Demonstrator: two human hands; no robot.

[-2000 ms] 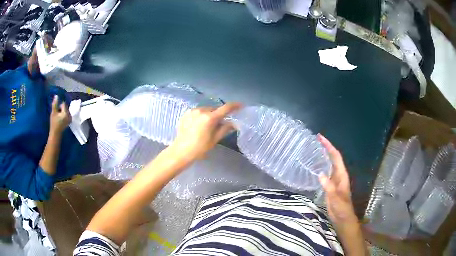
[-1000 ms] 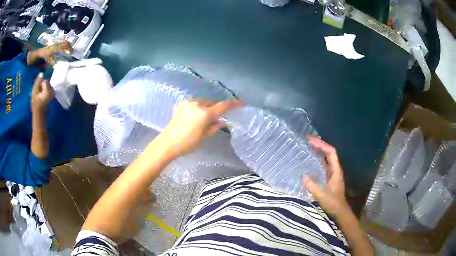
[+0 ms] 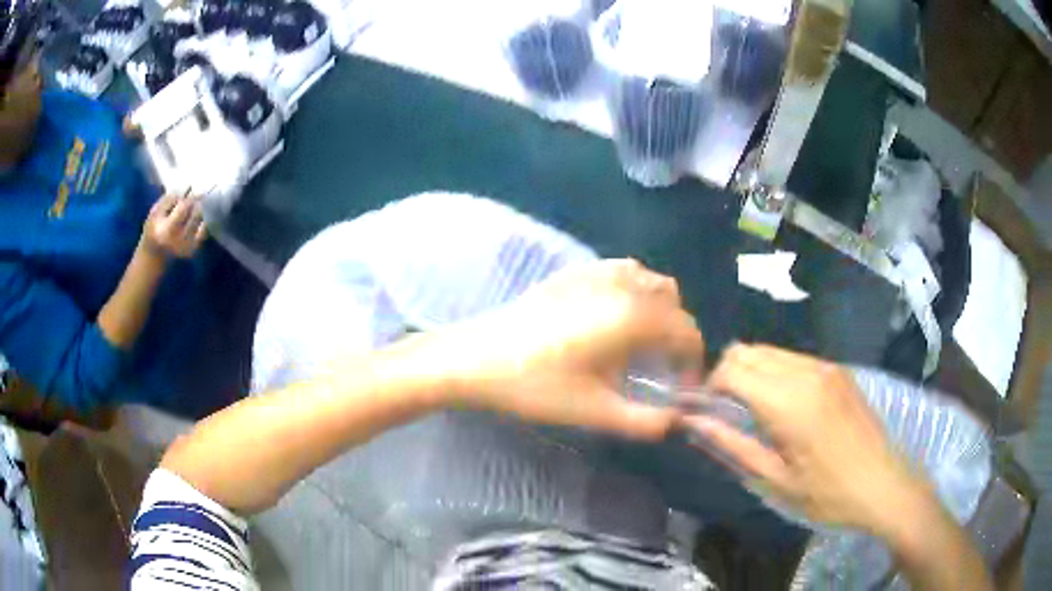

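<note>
Clear ribbed air column bags [image 3: 427,271] spread across the near side of the green bench, partly under my forearms. My left hand [image 3: 600,346] is closed on the bag material near the middle of the view. My right hand [image 3: 796,427] grips the same material just to the right, close to the left. Another ribbed bag part [image 3: 934,433] shows beyond my right wrist. The held part between the hands is small and partly hidden by my fingers.
A worker in blue [image 3: 69,231] at left holds a white security camera [image 3: 196,139], with more cameras behind. Bagged cameras [image 3: 658,116] stand on the white sheet at the back. A white tissue [image 3: 771,276] lies on the green bench [image 3: 461,139] near the tape dispenser [image 3: 764,214].
My hands have come together and now both grip the bag material. The ribbed bag has shifted right past my right wrist. The view has shifted, showing the bagged cameras at the back.
</note>
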